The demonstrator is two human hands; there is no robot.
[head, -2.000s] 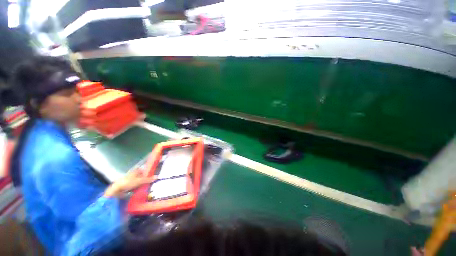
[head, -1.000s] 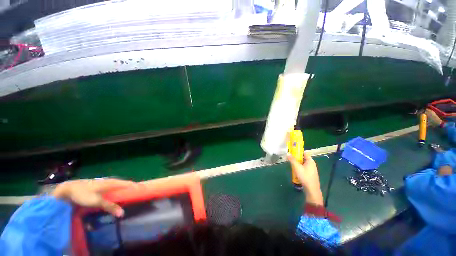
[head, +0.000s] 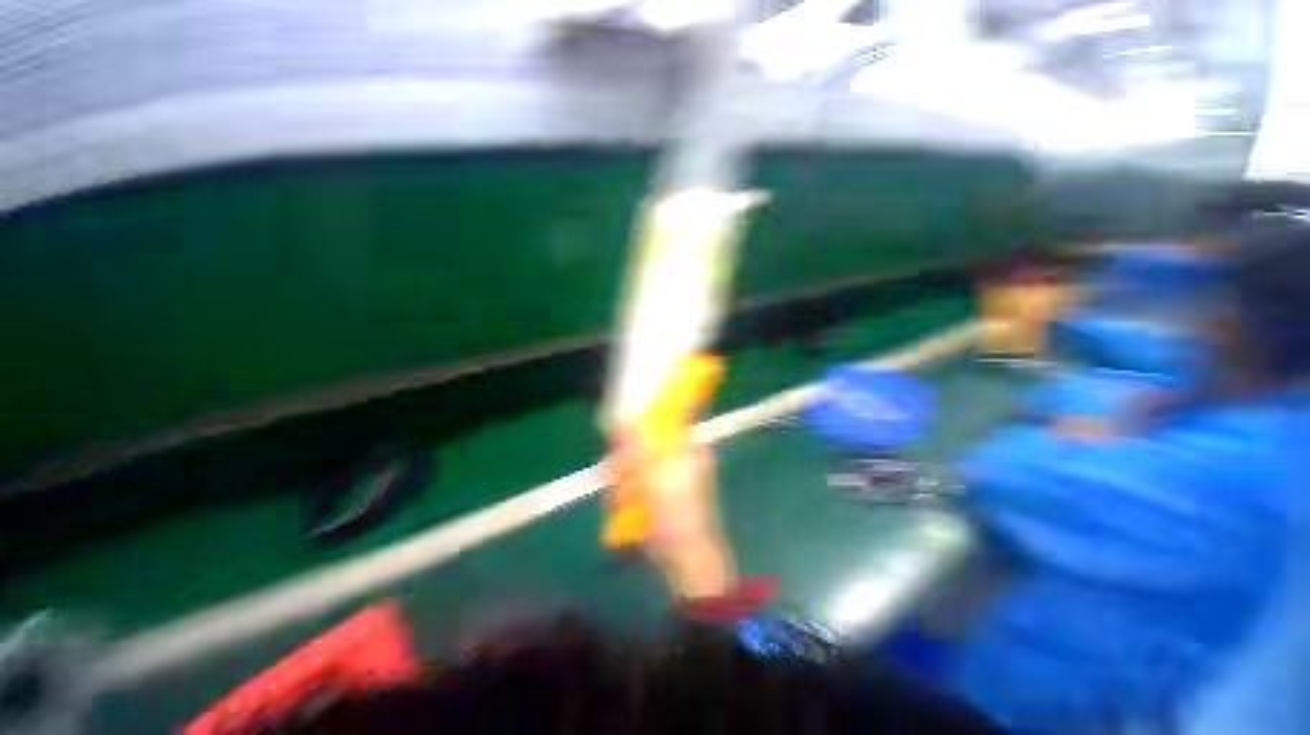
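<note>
The frame is strongly blurred. My right hand [head: 681, 510], with a red band at the wrist, is closed around the yellow-orange electric screwdriver [head: 672, 417], just in front of the wrapped post. The screwdriver is tilted, its lower end towards the green bench. The red-orange fixture [head: 319, 675] shows only in part at the bottom left; dark hair at the lower edge hides the rest. My left hand cannot be made out.
The pale wrapped post [head: 675, 295] stands by the pale rail [head: 503, 514]. A blue box [head: 872, 405] and a dark pile [head: 888, 480] lie to the right. A person in a blue smock [head: 1121, 531] is at far right. A dark unit [head: 359, 497] sits on the lower conveyor.
The view has swung to the right and blurred. The fixture has slid to the lower left and my left hand has left the view. The screwdriver is still in my right hand, now more tilted.
</note>
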